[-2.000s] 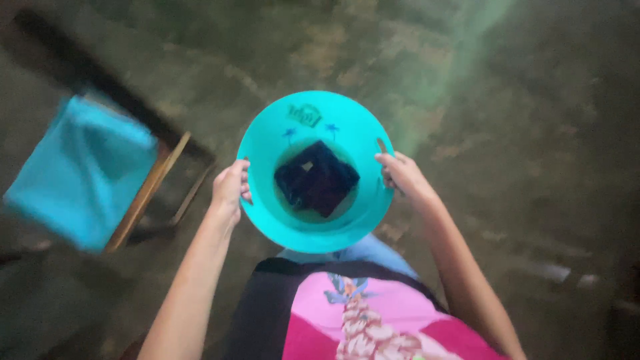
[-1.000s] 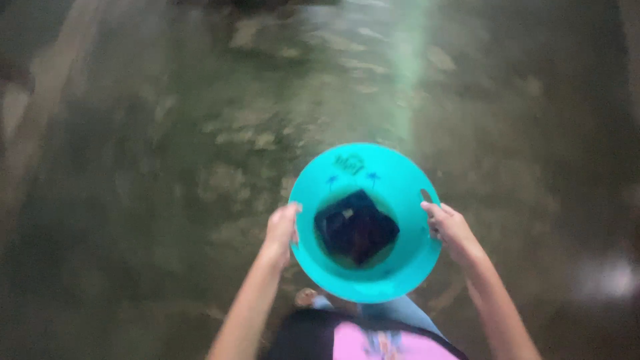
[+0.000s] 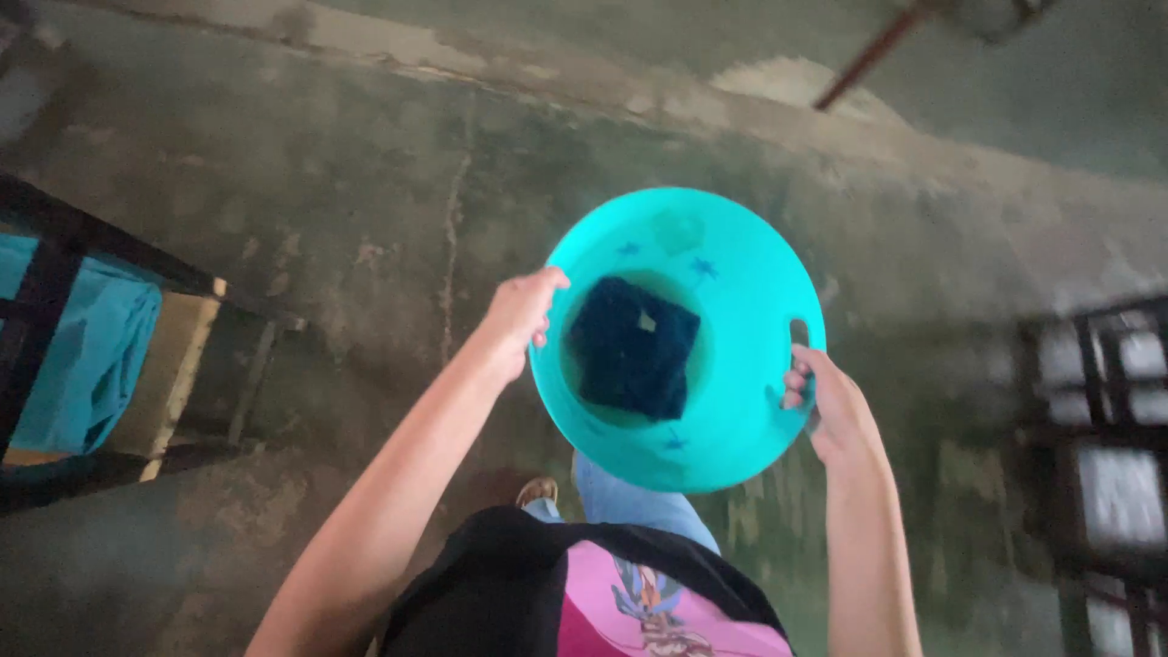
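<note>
A round turquoise plastic basin [image 3: 739, 429] is held in front of my body, with small dark printed figures on its inner wall. At its left rim my left hand [image 3: 525, 319] grips the edge, the thumb on top. My right hand [image 3: 817, 392] holds the opposite side, its fingers through the slot handle. Folded dark blue cloth [image 3: 639, 351] with a small pale patch lies in the bottom, in what looks like shallow liquid. The fingers under the rim are partly hidden.
Worn concrete floor [image 3: 365, 228] spreads around my feet. At the left stands a dark wooden frame [image 3: 46, 292] with turquoise cloth [image 3: 100, 356] in it. Dark barred furniture [image 3: 1049, 429] is blurred at the right. A reddish bar [image 3: 871, 55] shows at the top right, beyond a pale raised strip [image 3: 511, 82].
The view has shifted a lot across the floor. Both hands have kept hold of the basin throughout. A shoe and the furniture at both sides show now, unlike one second ago, when only the shoe's area was visible.
</note>
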